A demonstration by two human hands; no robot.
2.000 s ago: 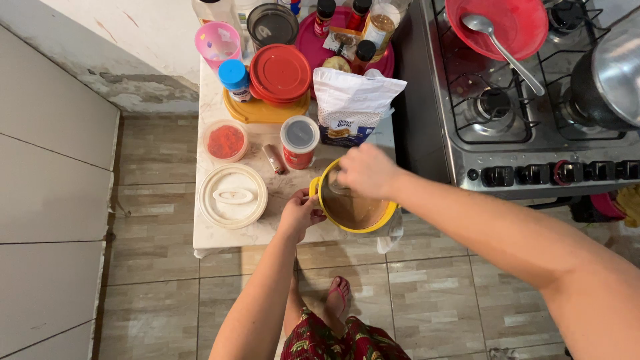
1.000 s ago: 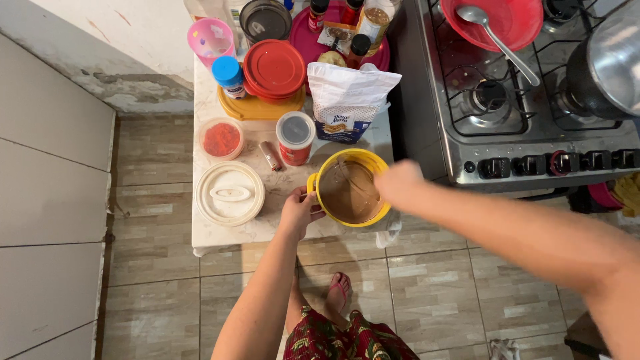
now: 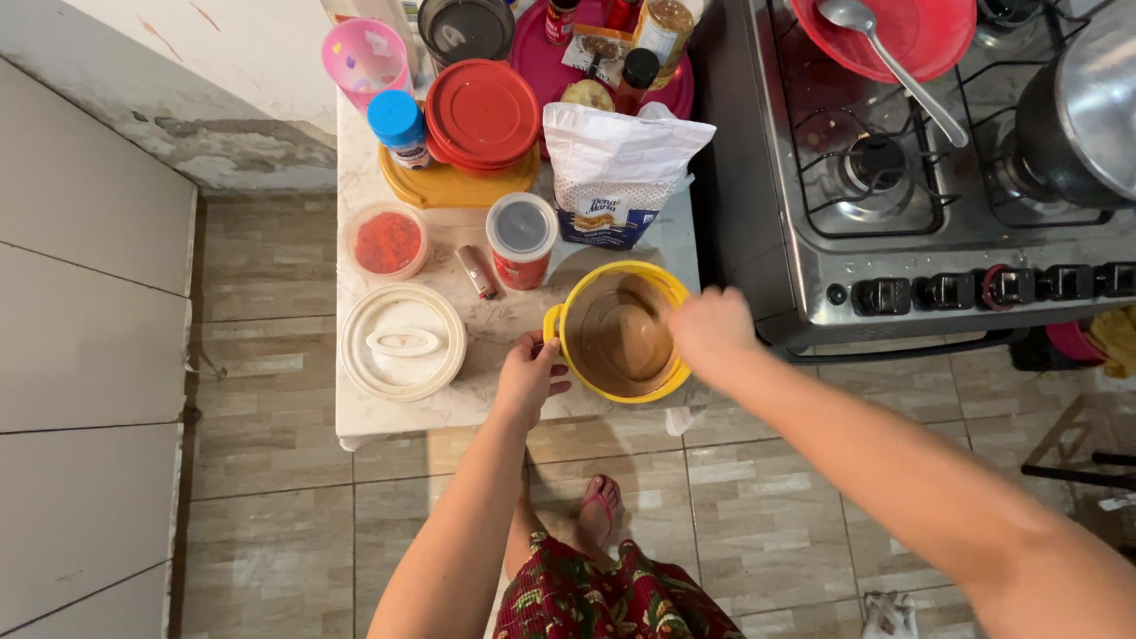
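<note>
A yellow plastic bowl [image 3: 676, 383] with a brown batter-like mixture [image 3: 632, 342] inside stands near the table's front edge. My left hand [image 3: 531, 373] grips the bowl's small side handle between thumb and fingers. At the bowl's right rim is my right hand [image 3: 712, 330], blurred and closed; it seems to hold a utensil, but what it holds is hidden. Behind the bowl stands an open-topped paper flour bag [image 3: 621, 169]. A red canister with a grey lid [image 3: 522, 240], a lighter [image 3: 477, 272], a tub of red grated food [image 3: 387, 243] and a white lidded container [image 3: 404, 342] are to the left.
A gas stove [image 3: 874, 257] adjoins the table on the right, bearing a red bowl [image 3: 945, 35] with a metal spoon [image 3: 892, 62] and a pot [image 3: 1078, 124]. Red-lidded containers [image 3: 484, 114], a blue-capped bottle [image 3: 398, 129], a pink cup [image 3: 365, 62] and several seasoning jars crowd the table's back.
My right hand has moved about the bowl, from over its upper part to its right rim. The left hand has stayed at the handle.
</note>
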